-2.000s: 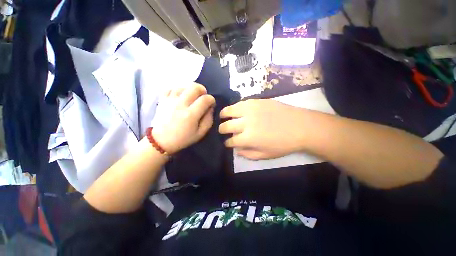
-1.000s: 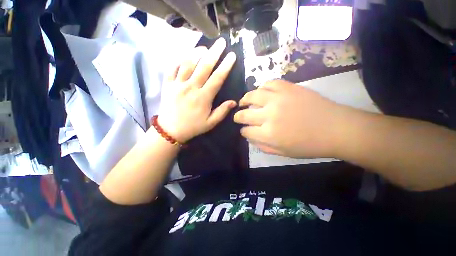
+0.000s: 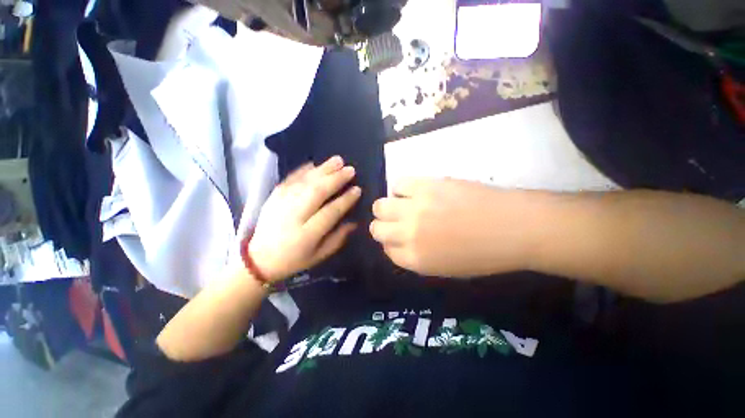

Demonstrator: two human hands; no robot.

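A dark garment panel (image 3: 339, 114) lies on the machine table, its upper end at the presser foot area beside the knurled round metal part (image 3: 381, 52). My left hand (image 3: 304, 220) rests on the panel with its fingers slightly spread. My right hand (image 3: 433, 227) has its fingertips together at the panel's right edge; the cloth between them is hidden, so I cannot tell how firmly they pinch it. A pale-faced panel (image 3: 180, 155) lies folded and crumpled left of the dark one and partly beside my left wrist.
The worn needle plate (image 3: 425, 86) is right of the foot, with a bright smartphone (image 3: 498, 31) behind. A dark round cloth (image 3: 621, 106) lies at the right, with a red scissors handle (image 3: 733, 96) at the edge. Dark cloth (image 3: 49, 131) hangs at the left.
Both hands have come back towards my body, away from the foot. The left hand's fingers are less stretched out than a second ago. More of the dark panel shows near the foot.
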